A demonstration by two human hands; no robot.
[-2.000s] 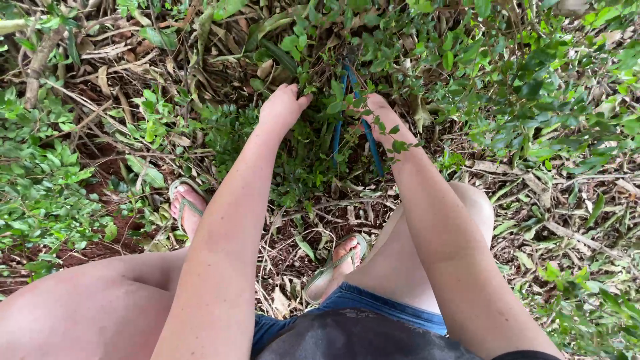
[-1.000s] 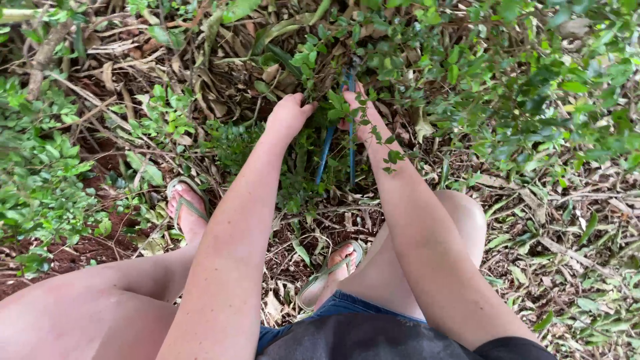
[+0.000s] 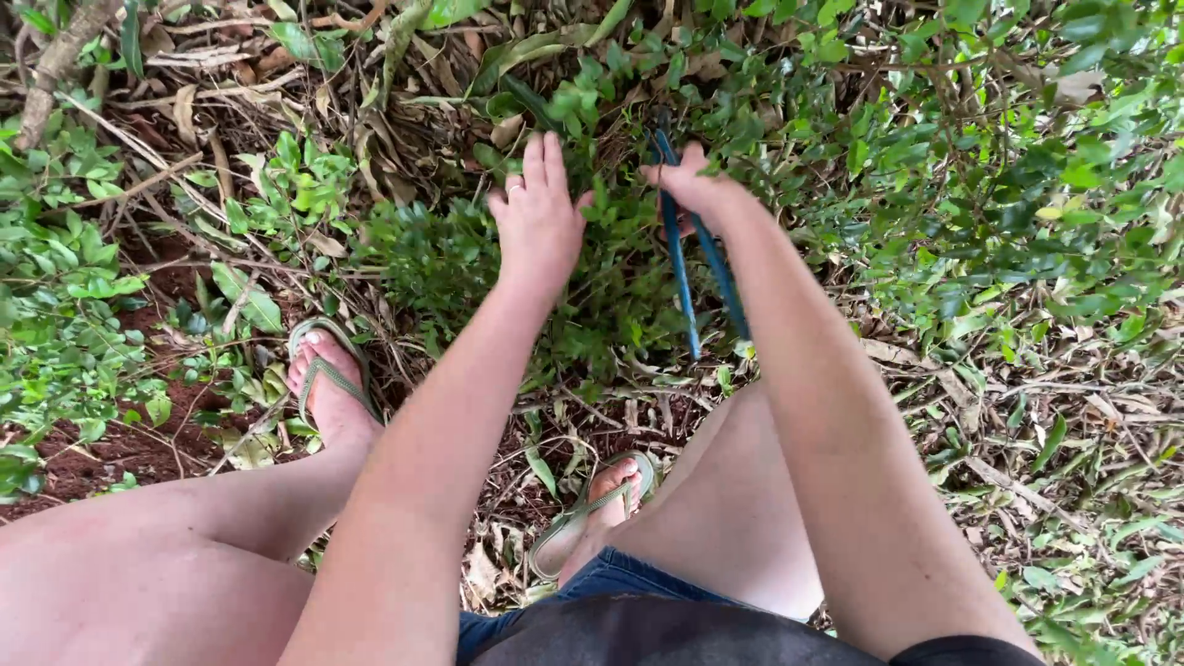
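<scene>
My left hand [image 3: 538, 217] is over a low leafy shrub [image 3: 435, 254], palm down, with its fingers spread and nothing seen in it. To its right, my right hand [image 3: 692, 190] holds a long-handled blue tool [image 3: 680, 277], gripped near its upper part. The two slim blue handles point down toward my knees and stand slightly apart. Leaves hide the tool's upper end, so its exact kind cannot be told. Green sprigs lie between my hands and around the right wrist.
My feet in green flip-flops [image 3: 338, 375] stand on red soil and leaf litter. Leafy branches [image 3: 1017, 185] reach in from the upper right. Dry twigs and a thicker branch [image 3: 51, 79] lie at the upper left. Cut or fallen leaves [image 3: 1045, 499] cover the ground at the right.
My left hand's fingers have spread out flat above the shrub; before, they were curled among the leaves. The blue tool, still in my right hand, has changed its angle.
</scene>
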